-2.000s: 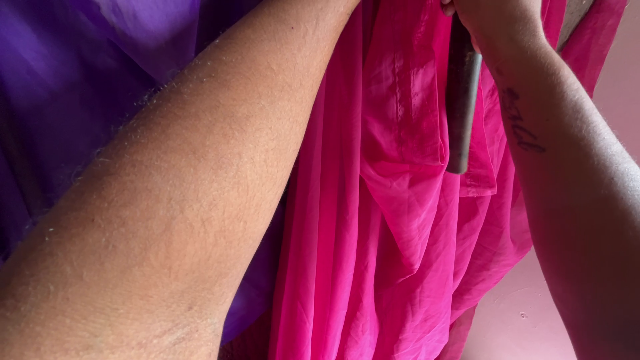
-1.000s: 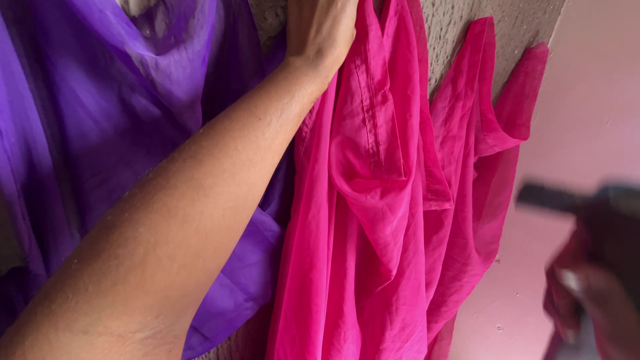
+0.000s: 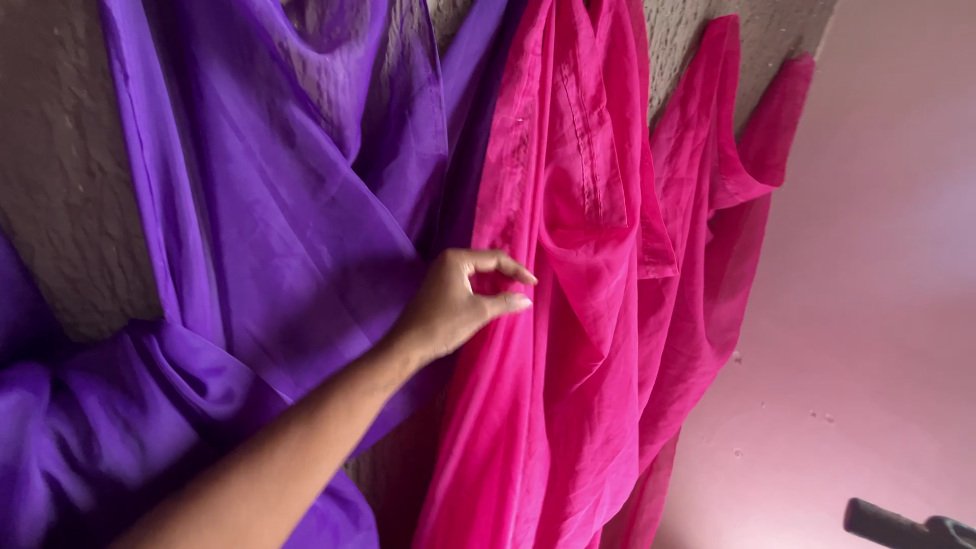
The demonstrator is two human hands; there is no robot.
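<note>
Bright pink sheer fabric (image 3: 587, 305) hangs in folds down the middle, with stitched seams showing near its top. My left hand (image 3: 465, 297) is in front of its left edge, thumb and forefinger curved towards each other with a gap between them and nothing held. Purple sheer fabric (image 3: 290, 229) drapes to the left, behind my left forearm. At the bottom right corner a dark cylindrical tool end (image 3: 884, 522) pokes into view; its kind cannot be told. My right hand is outside the frame.
A rough textured grey-brown wall (image 3: 69, 152) stands behind the fabrics. On the right is a smooth pinkish wall (image 3: 862, 305) with small marks, meeting the rough one at a corner.
My left hand has come down from the top of the pink fabric. My right hand, in view at the right a second ago with the dark tool, has left the frame.
</note>
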